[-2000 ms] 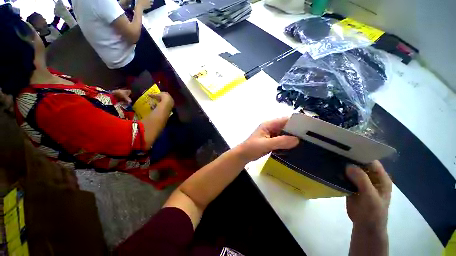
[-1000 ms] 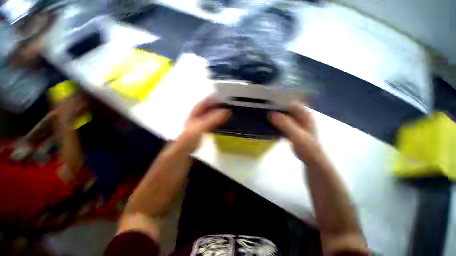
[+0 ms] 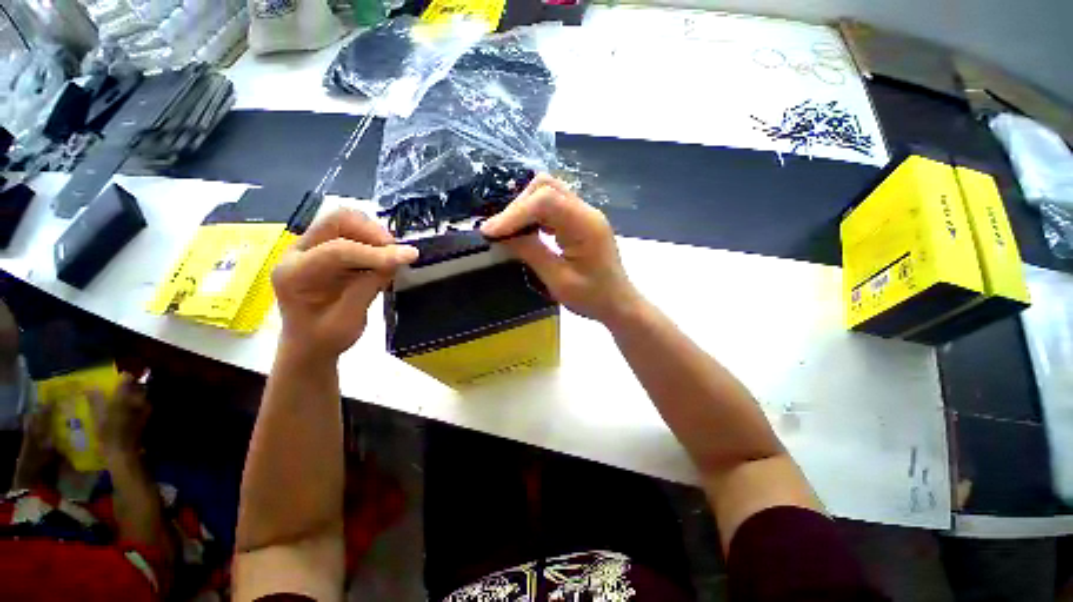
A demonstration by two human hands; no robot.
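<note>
A yellow-and-black carton (image 3: 480,318) stands on the white bench in front of me, its black side up. Its pale top flap is raised behind my fingers. A small black carry handle (image 3: 451,246) spans between my hands at the flap. My left hand (image 3: 335,276) pinches its left end. My right hand (image 3: 567,241) pinches its right end. Whether the handle's ends sit in the slot cannot be told. A clear bag of black handles (image 3: 465,129) lies just beyond the hands.
Flat yellow cartons (image 3: 226,273) and a black box (image 3: 99,235) lie left. Two finished boxes (image 3: 930,247) stand right. Small black pieces (image 3: 820,127) are scattered at the far right. A neighbour's hands hold a yellow carton (image 3: 80,414) at the lower left.
The view has swung right, bringing the finished boxes into full view. My hands have moved from holding the carton and flap to pinching a black handle at the flap.
</note>
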